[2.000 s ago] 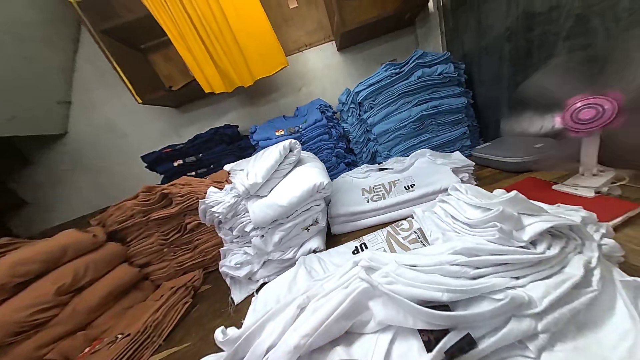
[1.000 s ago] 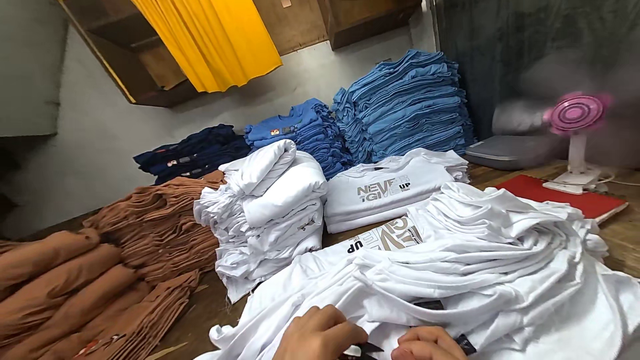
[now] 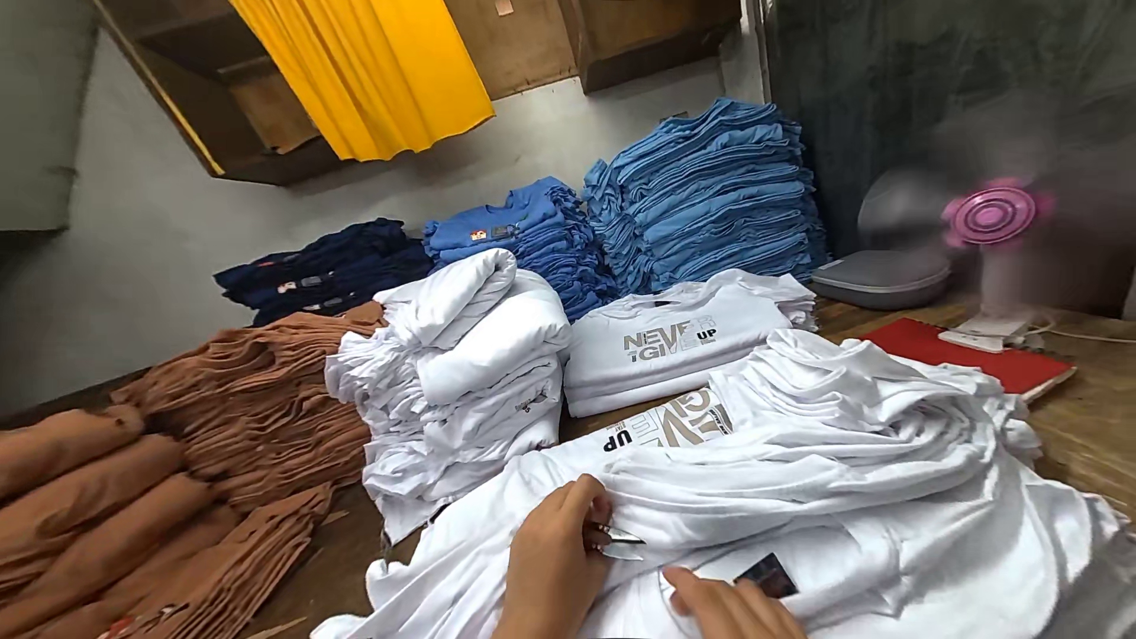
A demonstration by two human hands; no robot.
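Observation:
My left hand (image 3: 557, 559) holds a small metal thread snipper (image 3: 621, 543), its pointed blades showing past the fingers over white fabric. To its right, my right hand (image 3: 732, 608) rests on the heap of white T-shirts (image 3: 852, 479), fingers spread; whether it pinches any cloth cannot be told. Beside that hand a dark label (image 3: 769, 575) lies on the white cloth. Part of a printed shirt front (image 3: 666, 428) shows at the heap's upper left edge.
Folded white T-shirts (image 3: 674, 346) and a taller white stack (image 3: 479, 355) stand behind. Brown garments (image 3: 257, 399) are left; navy (image 3: 328, 266), blue (image 3: 524, 231) and light blue stacks (image 3: 710, 195) line the wall. A pink fan (image 3: 994, 213), grey case (image 3: 883, 277) and red notebook (image 3: 967, 351) are right.
Both hands, out of view two seconds ago, have come in from the bottom edge. Since one second ago the left hand has reached further up onto the white cloth, and the snipper shows more plainly.

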